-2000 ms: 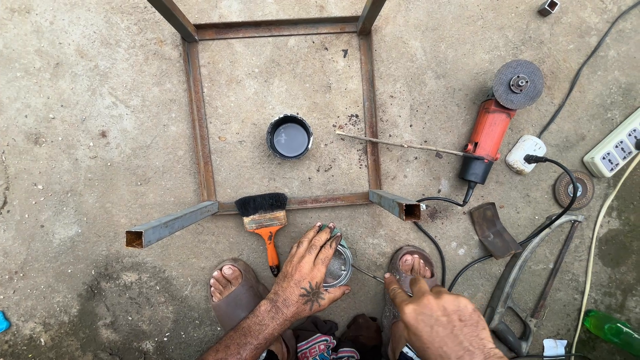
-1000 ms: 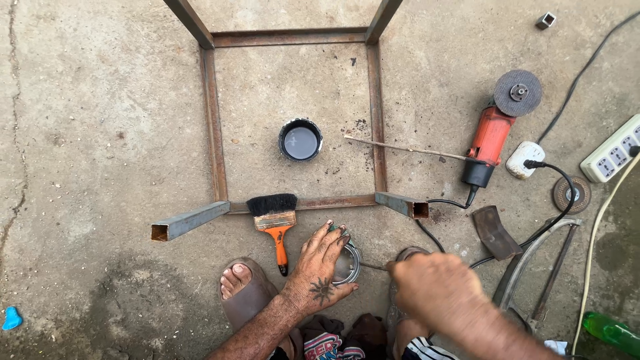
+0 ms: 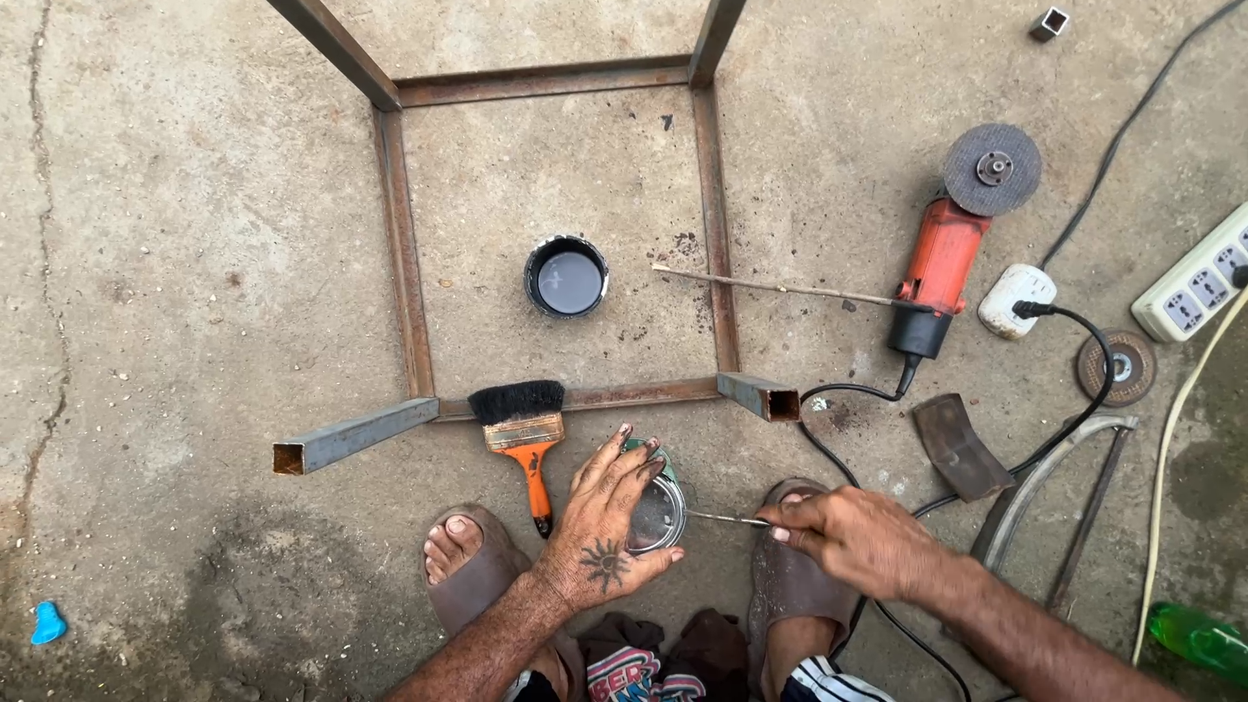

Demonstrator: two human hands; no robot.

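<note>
My left hand (image 3: 609,522) lies over a round metal can (image 3: 658,517), its fingers spread along the rim and partly hiding the lid. In my right hand (image 3: 848,536) is a thin metal rod (image 3: 726,518), pinched between thumb and fingers, its far tip at the can's right rim. Left of the can, a wide paintbrush (image 3: 526,439) with black bristles and an orange handle rests partly on a rusty square-tube metal frame (image 3: 643,393). Inside the frame stands a black cup (image 3: 566,277) of dark grey liquid. A thin stick (image 3: 780,287) crosses the frame's right side.
To the right lie an angle grinder (image 3: 941,253) with its cable, a plug adapter (image 3: 1016,300), a power strip (image 3: 1194,278), a grinding disc (image 3: 1117,368), a curved metal piece (image 3: 960,447), a hacksaw (image 3: 1024,487) and a green bottle (image 3: 1199,634). Frame legs (image 3: 361,436) (image 3: 760,397) point upward toward me.
My right hand has shifted around the can's right side with the rod and is less blurred than a second ago. My left hand has stayed on the can.
</note>
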